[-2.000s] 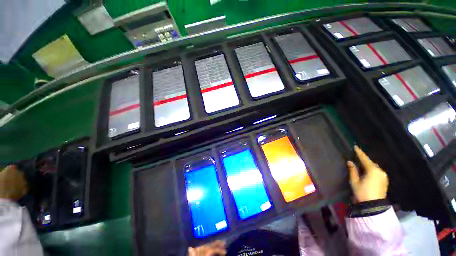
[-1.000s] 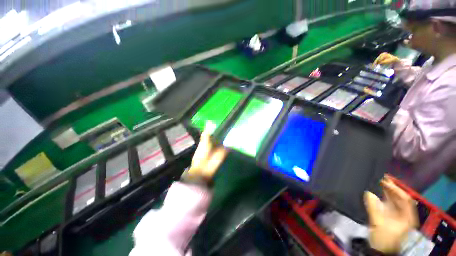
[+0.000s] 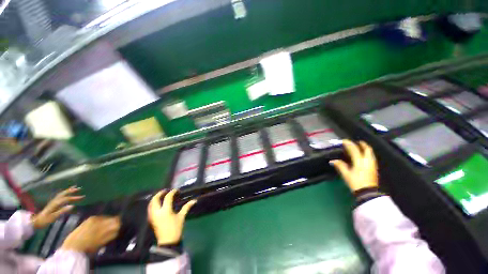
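A black five-slot phone tray (image 3: 243, 188) lies across the bench, with dark tray edges below it. Its phones (image 3: 250, 152) show grey-white test lists with a red band. My left hand (image 3: 168, 218) is at the tray's left front corner, thumb and fingers spread around it. My right hand (image 3: 358, 167) is at the right end, thumb in front and fingers over the edge. Blur hides the exact finger contact.
Trays at right hold phones with grey screens and one green screen (image 3: 470, 182). Another person's hands (image 3: 91, 234) are over dark phones at left. White sheets (image 3: 278, 73), a yellow paper (image 3: 142, 131) and a small panelled device (image 3: 210, 115) lie behind.
The tray with green and blue screens has left my hands; a green-screened phone now shows in a tray at right. The view has turned left, and my hands are at the five-phone tray.
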